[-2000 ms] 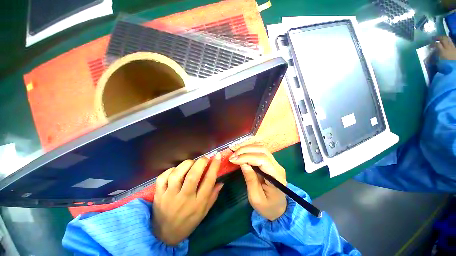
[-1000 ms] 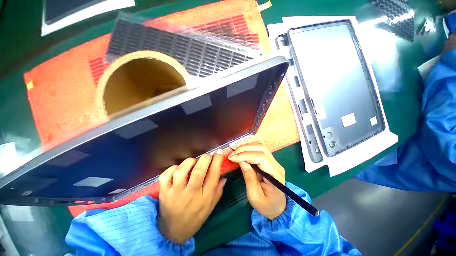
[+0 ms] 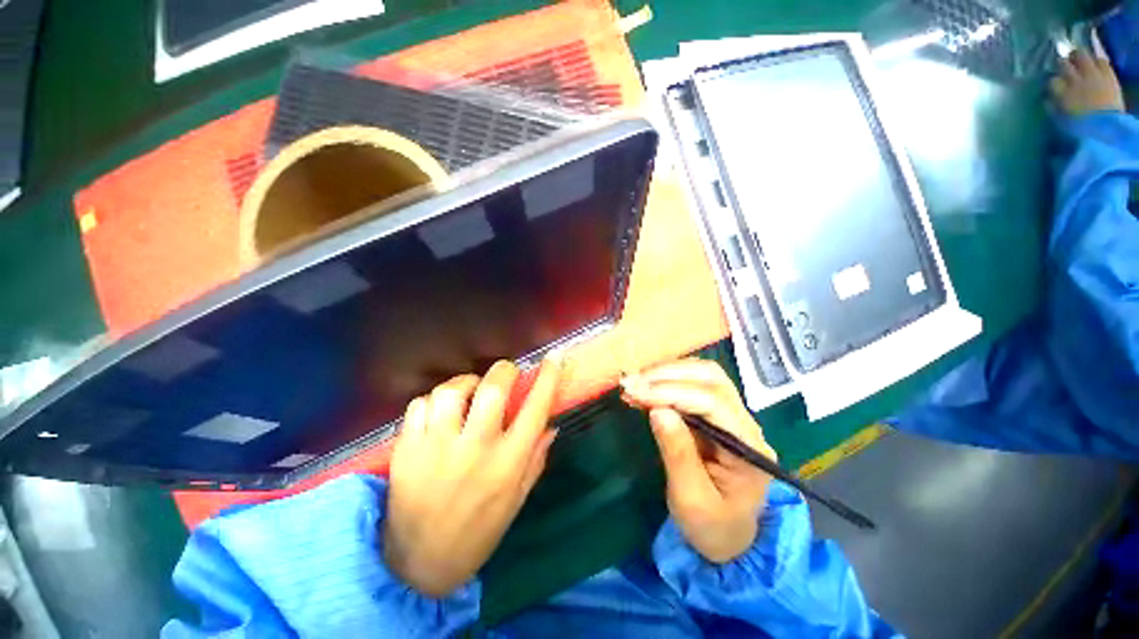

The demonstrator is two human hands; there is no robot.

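Note:
A large dark tablet rear housing with a grey rim and pale square patches inside stands tilted against a cardboard core on the orange-red mat. My left hand rests with its fingertips on the housing's near inner edge. My right hand holds black tweezers between thumb and fingers, right of the housing and apart from it. The tweezers' tip is at my fingertips and hard to see. I cannot tell whether a small piece is at either hand's fingertips.
A die-cut parts sheet lies behind the core. Waiting housings lie on white sheets to the right. Another housing on white is at the top left. A person's blue sleeve and hand are at the right edge.
My right hand and tweezers have moved right, away from the housing's edge. My left hand stays on the edge. The housing at the top left has shifted right, and another dark one shows at the left edge.

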